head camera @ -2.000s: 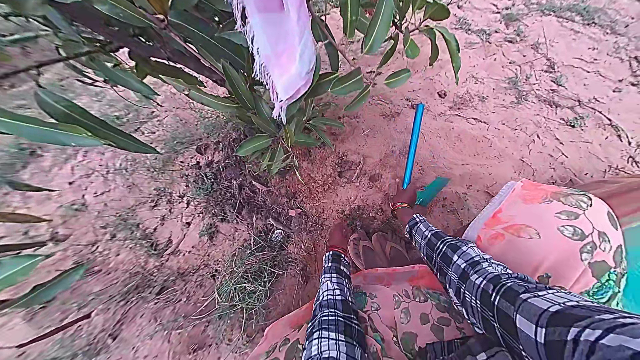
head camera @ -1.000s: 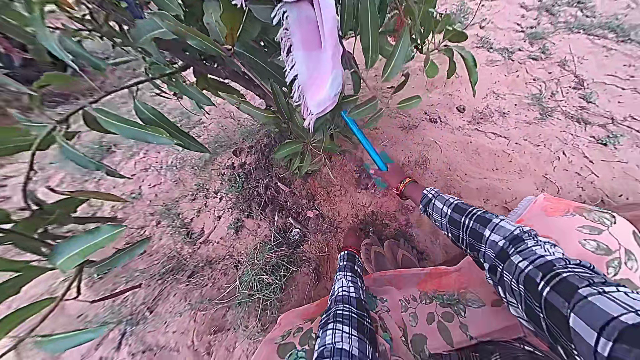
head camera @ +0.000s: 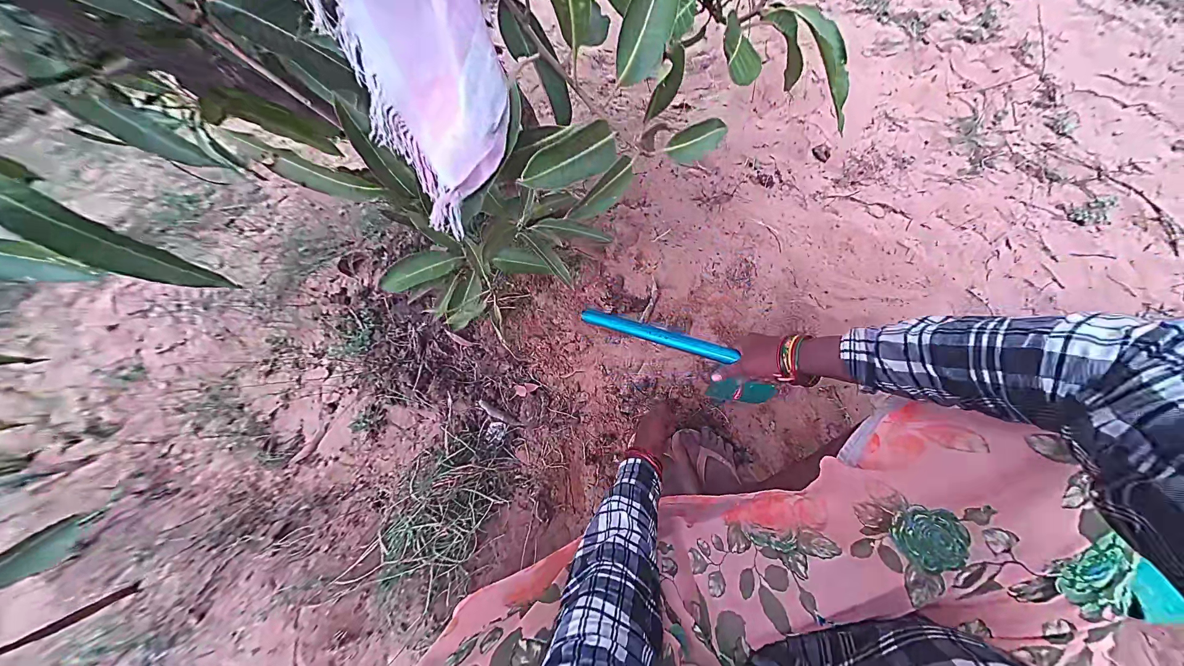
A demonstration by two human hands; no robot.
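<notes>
My right hand (head camera: 754, 358), with bangles at the wrist, is closed around a tool with a blue tubular handle (head camera: 661, 336). The handle points left toward the base of the leafy plant. A dark green flat part (head camera: 742, 390) shows just below that hand; whether it belongs to the tool I cannot tell. My left hand (head camera: 655, 427) reaches down to the reddish soil (head camera: 592, 370) beside my sandalled foot (head camera: 708, 460). Its fingers are hard to make out against the ground, and I cannot tell whether it holds anything.
Long-leaved branches (head camera: 569, 155) spread over the top left. A pale pink fringed cloth (head camera: 444, 102) hangs among them. Dry grass (head camera: 444, 518) and dark plant litter (head camera: 407, 351) lie left of my left hand. Floral fabric (head camera: 814, 546) drapes over my legs.
The blue handle has turned from leaning up and left to lying more nearly flat, still in my right hand. My right forearm now comes in more level from the right. My left hand stays low by the foot.
</notes>
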